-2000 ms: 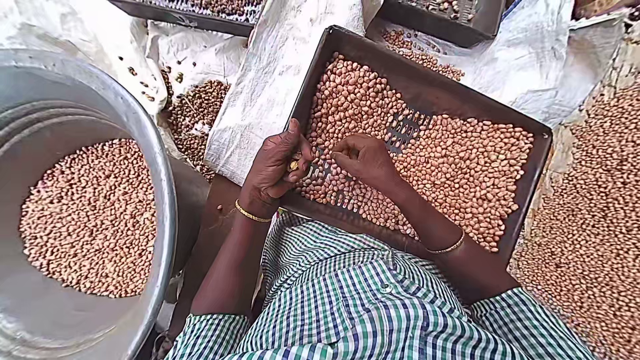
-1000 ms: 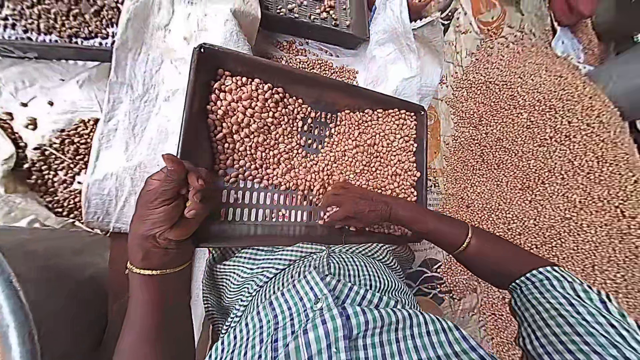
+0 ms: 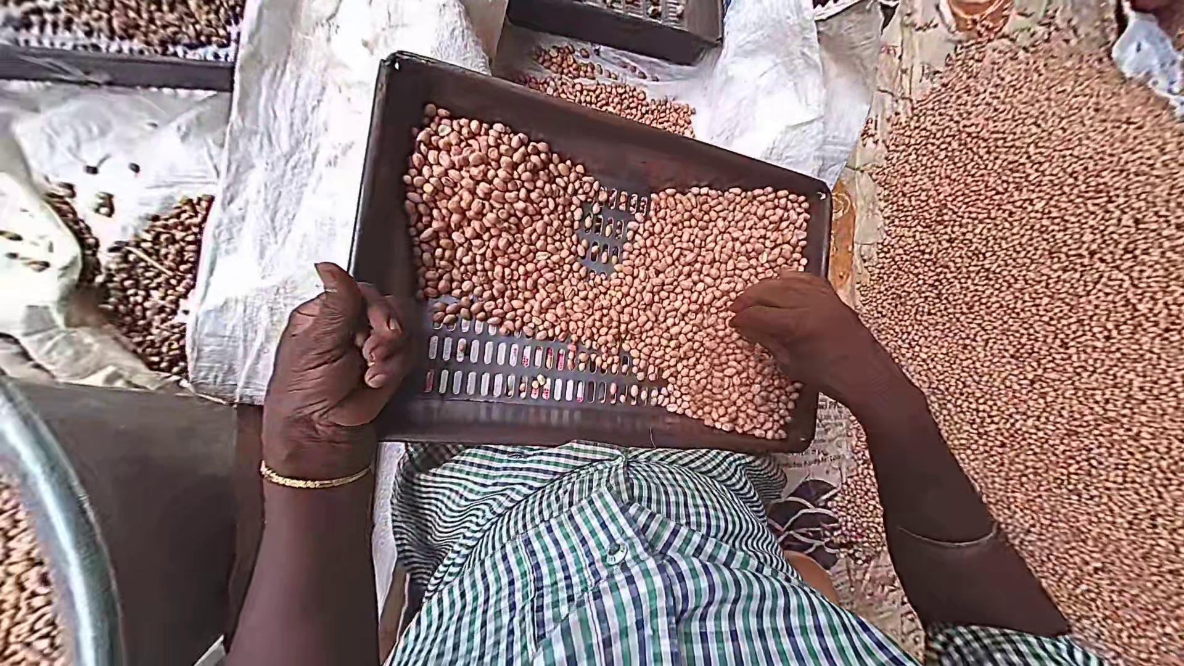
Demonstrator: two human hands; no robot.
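A dark slotted tray [image 3: 592, 427] lies tilted across my lap, holding reddish-brown nuts or beans [image 3: 504, 203] in a larger-looking heap on its left and a smaller-looking heap [image 3: 712, 268] on its right. Bare slots show between the heaps and along the near left part. My left hand [image 3: 338, 361] is at the tray's left wall with its fingers curled; whether anything is inside them is hidden. My right hand [image 3: 805, 333] is over the right heap, fingertips down at the nuts or beans, and what they pinch cannot be seen.
A large metal tub [image 3: 55, 518] stands at the lower left. A wide spread of similar nuts or beans [image 3: 1027, 314] covers the right side. White woven sacking [image 3: 277, 166] lies beyond the tray, with darker nuts or beans [image 3: 157, 287] at left and other slotted trays [image 3: 638, 28] at the top.
My right hand has moved right across the tray, from its near middle edge to the right heap. My left hand stays by the left wall. The view has shifted right since the oldest frame.
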